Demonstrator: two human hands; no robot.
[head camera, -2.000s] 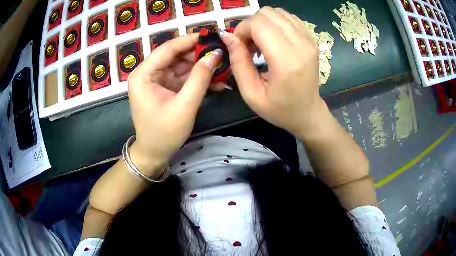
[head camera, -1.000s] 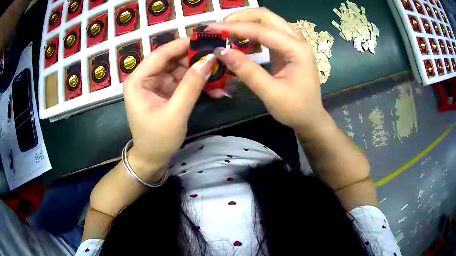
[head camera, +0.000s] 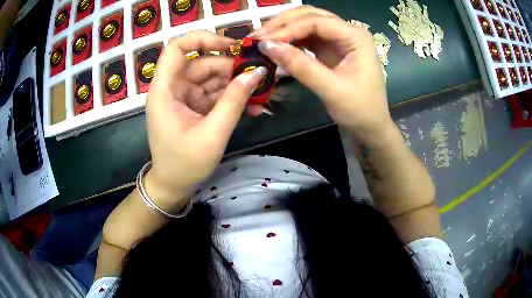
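My left hand (head camera: 189, 110) holds a red unit (head camera: 254, 71) with a black ring and gold centre, its thumb on the unit's front. My right hand (head camera: 332, 70) is at the unit's upper right, with thumb and forefinger on its black top part. Whether a small piece is pinched there cannot be told. Behind the hands lies a white foam tray (head camera: 93, 123) with rows of similar red units in square pockets. One tray pocket (head camera: 59, 103) at its lower left is bare brown.
Cream flakes lie in two piles, one at the right (head camera: 417, 28) and one partly behind my right hand. A second foam tray (head camera: 487, 81) is at far right. A phone (head camera: 26, 125) lies on a paper sheet (head camera: 36, 195) at left. A yellow line (head camera: 484, 183) crosses the floor.
The unit has tilted in my left hand since one second ago. My right hand has shifted slightly right, its thumb and forefinger now on the unit's black top part.
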